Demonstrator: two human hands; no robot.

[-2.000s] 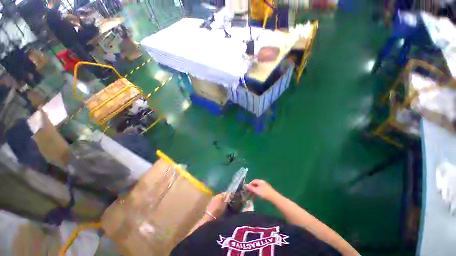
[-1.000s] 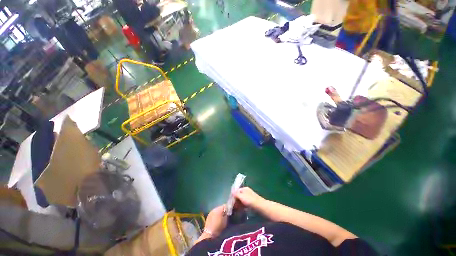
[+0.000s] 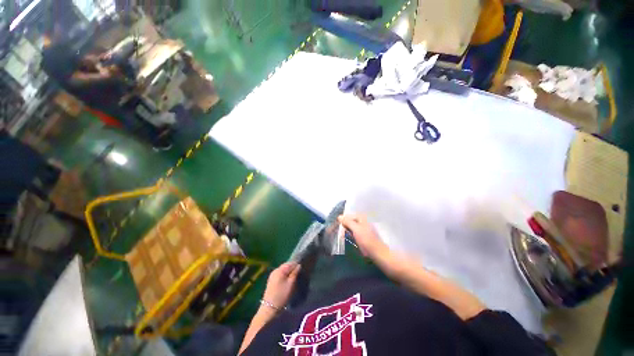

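Observation:
My left hand [image 3: 281,284] grips the lower left end of a clear, crinkled polybag [image 3: 306,243] with grey-dark contents. My right hand [image 3: 356,231] holds the bag's right part, near a whitish strip that hangs below the fingers. The bag is in the air at the near edge of the white-covered table [image 3: 459,160], just in front of my body. What lies inside the bag is too blurred to tell.
Black scissors [image 3: 425,129] and a heap of white and dark fabric scraps [image 3: 403,73] lie at the table's far side. A steam iron [image 3: 549,268] is at the right by a brown-red pad [image 3: 579,226]. A yellow-framed trolley [image 3: 177,254] stands on the left.
I have come up to the white table, which now fills the middle and right. My hands have moved apart, and the bag between them is spread wider.

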